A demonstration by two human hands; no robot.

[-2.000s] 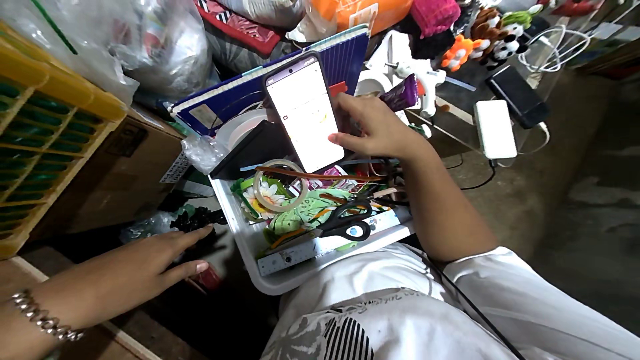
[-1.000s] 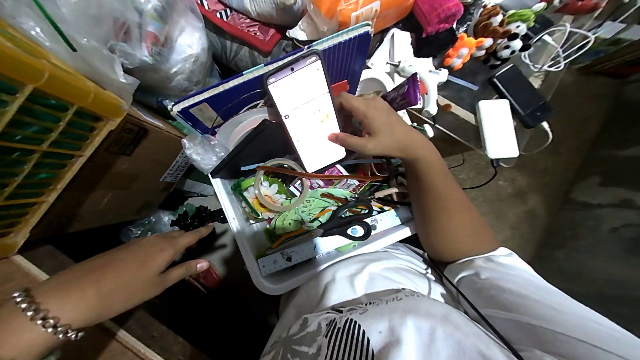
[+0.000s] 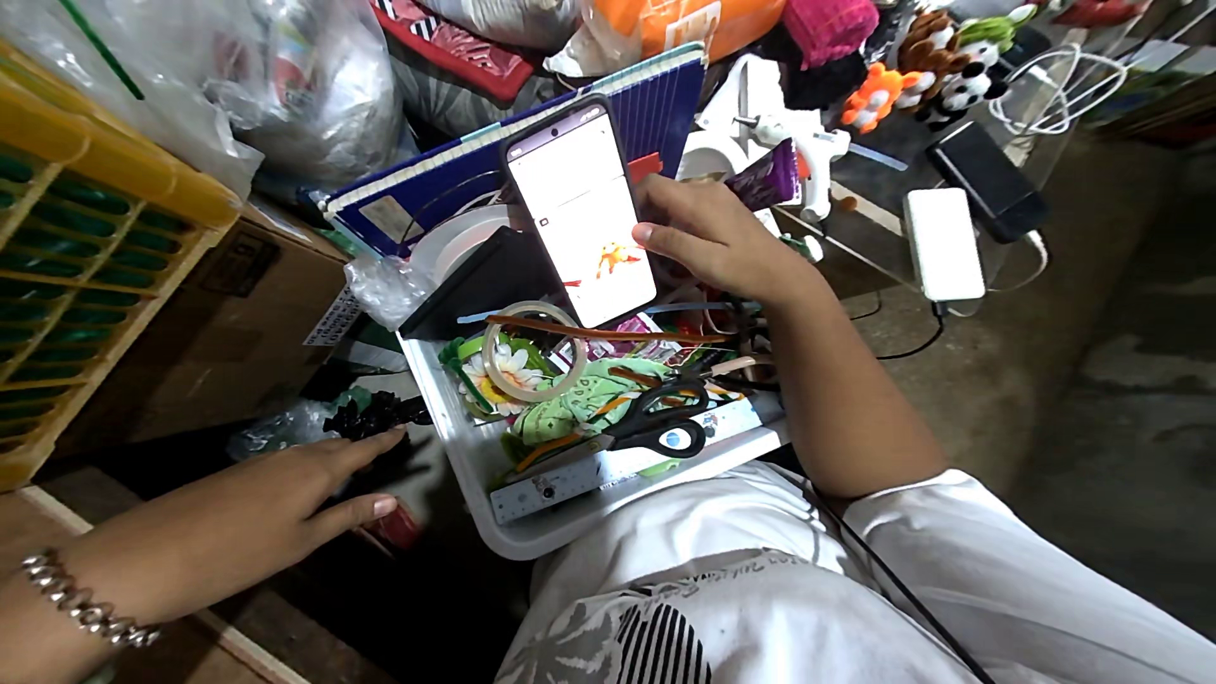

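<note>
A smartphone (image 3: 581, 214) with a lit screen leans upright in a white plastic tray (image 3: 456, 475). My right hand (image 3: 727, 233) is at the phone's right edge, the thumb tip by its screen; whether its curled fingers grip anything is hidden. My left hand (image 3: 313, 489), fingers apart, reaches out left of the tray near a black plastic bag (image 3: 375, 415) and holds nothing. In the tray lie black-handled scissors (image 3: 655, 427), a roll of tape (image 3: 494, 356), a white ruler (image 3: 570, 480), green patterned cloth (image 3: 579, 404) and a brown pipe cleaner (image 3: 608, 332). Behind the phone stands a blue notebook (image 3: 655, 114).
A yellow crate (image 3: 114, 199) and a cardboard box (image 3: 218, 313) stand on the left. To the right are a white glue gun (image 3: 803, 142), a white power bank (image 3: 943, 242) with a cable, a black device (image 3: 988, 180) and small plush toys (image 3: 879, 95). Plastic bags (image 3: 313, 85) fill the back.
</note>
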